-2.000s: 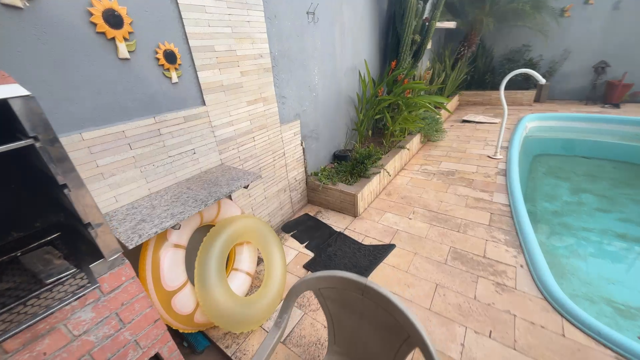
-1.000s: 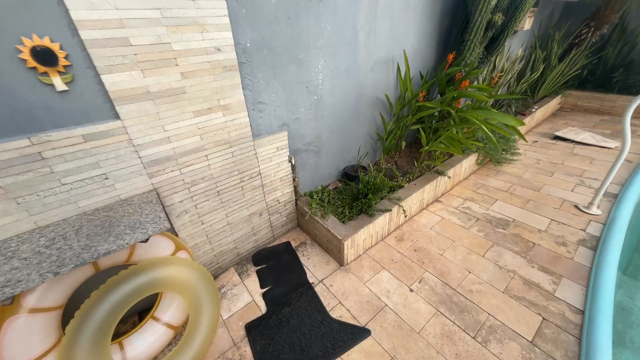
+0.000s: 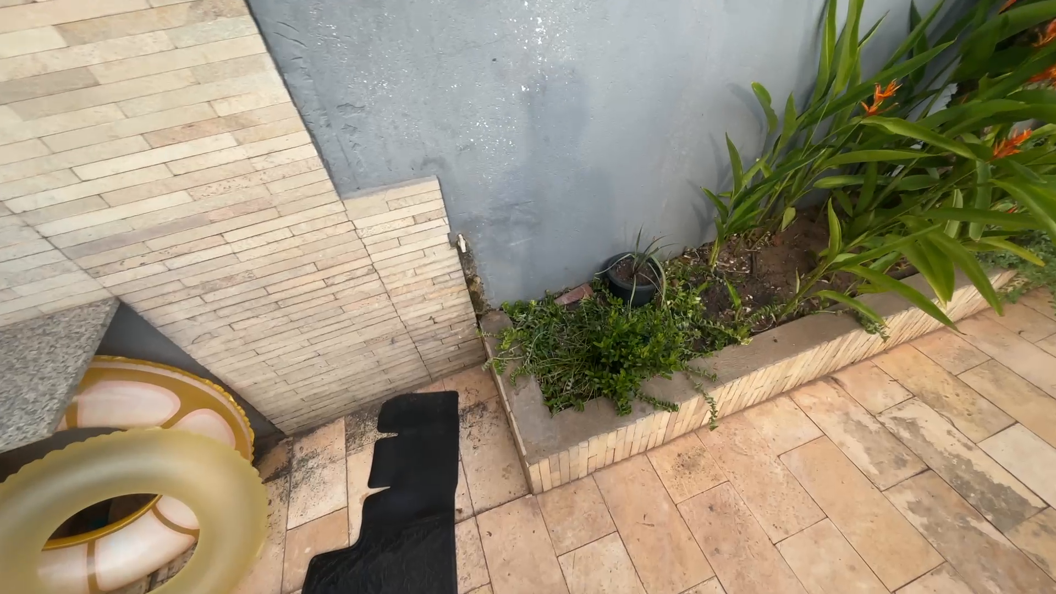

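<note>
Neither of my hands shows in the head view. A black mat (image 3: 417, 503) lies on the tiled floor near the bottom centre, its left edge notched. To its left, a translucent yellow swim ring (image 3: 223, 495) leans in front of an orange and pale pink inflatable ring (image 3: 214, 404), partly beneath a granite slab (image 3: 49, 363). Right of the mat stands a raised planter bed (image 3: 610, 433) faced with narrow stone strips. It holds low green ground cover (image 3: 610, 346), a small dark plant pot (image 3: 634, 280) against the wall, and tall leafy plants (image 3: 932, 214) with orange flowers.
A stone-clad wall (image 3: 206, 190) rises at the left and joins a grey-blue painted wall (image 3: 561, 132) with flaking patches. Stained beige floor tiles (image 3: 742, 511) run along the planter, whose low edge extends toward the right.
The view has moved closer to the planter corner. The plastic chair seen two seconds ago and the pool edge have left the picture, as have the sunflower ornaments.
</note>
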